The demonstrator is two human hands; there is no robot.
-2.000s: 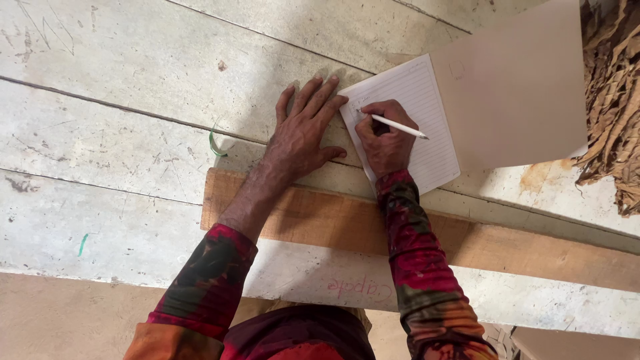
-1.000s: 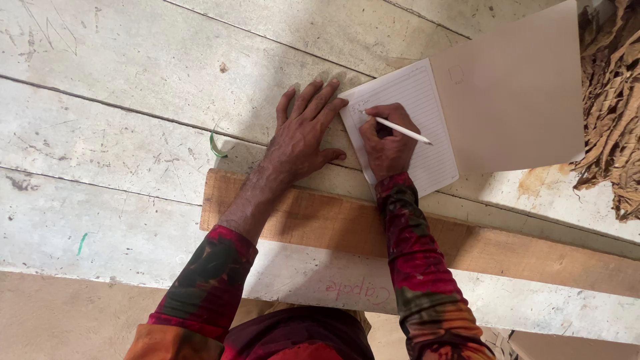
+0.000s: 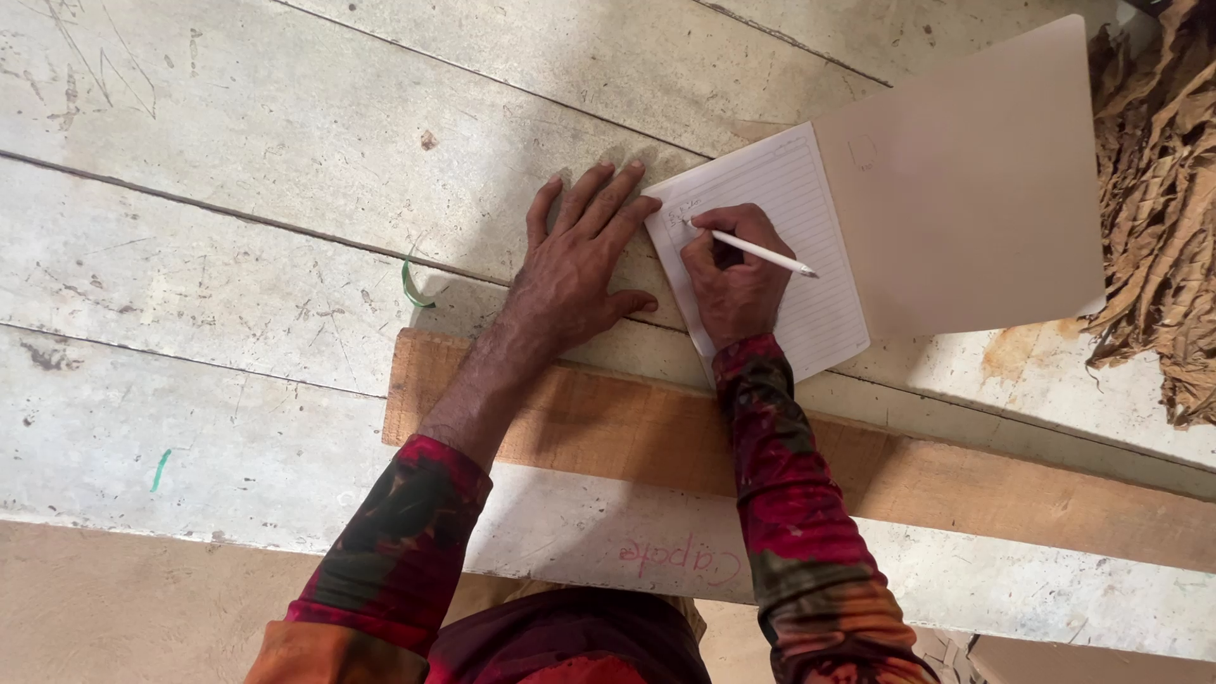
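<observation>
A white pen (image 3: pixel 765 253) is gripped in my right hand (image 3: pixel 739 275), which rests on the lined page of an open notebook (image 3: pixel 817 332). The pen's lower tip meets the page near its upper left corner, beside some small handwriting. My left hand (image 3: pixel 579 256) lies palm down on the white plank table, fingers spread, its index fingertip touching the notebook's left corner. The plain brown inside cover (image 3: pixel 978 190) is folded out to the right of the pages and bears a small pen mark.
A long wooden board (image 3: pixel 617 427) lies under my forearms along the near side of the white plank table (image 3: pixel 237 256). Dried brown leaves (image 3: pixel 1164 218) are piled at the right. A thin green strip (image 3: pixel 408 282) lies left of my left hand. The table's near edge bears red writing.
My right hand and the pen have shifted slightly over the page. My left hand has stayed where it was.
</observation>
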